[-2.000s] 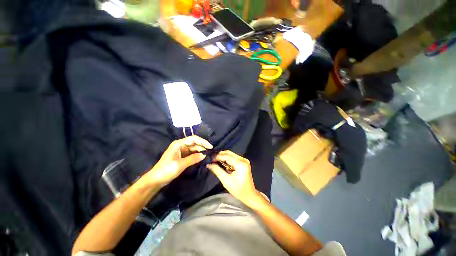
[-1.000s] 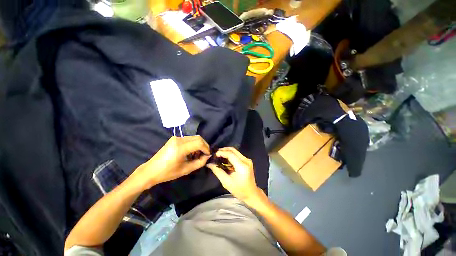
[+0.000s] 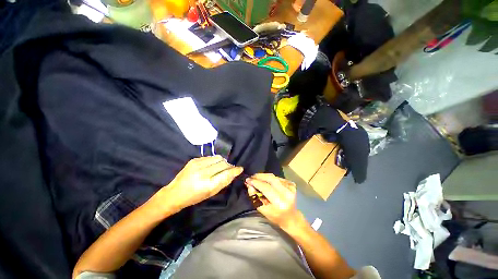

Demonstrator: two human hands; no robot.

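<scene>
A large dark garment (image 3: 109, 109) covers my lap and the table. A blank white tag (image 3: 191, 121) lies on it, with a thin white string (image 3: 207, 149) running down to my left hand. My left hand (image 3: 210, 175) pinches the dark cloth with thumb and forefinger. My right hand (image 3: 273, 197) is just to its right, a small gap apart, fingertips together. A small yellowish-orange thing (image 3: 258, 197) shows within its curled fingers; its shape is too small to tell. Any needle or thread between the hands is too fine to make out.
Scissors with green and yellow loops (image 3: 273, 64) lie at the orange-brown table's edge (image 3: 325, 22), beside a smartphone (image 3: 233, 28). A brown cardboard box (image 3: 315, 166) with dark clothing stands on the floor at right. White crumpled material (image 3: 426, 220) lies further right. Plaid cloth (image 3: 116, 210) shows at lower left.
My right hand has moved slightly right, away from my left hand, opening a small gap. My left fingers look flatter over the cloth. The view has shifted, and the tag lies more tilted.
</scene>
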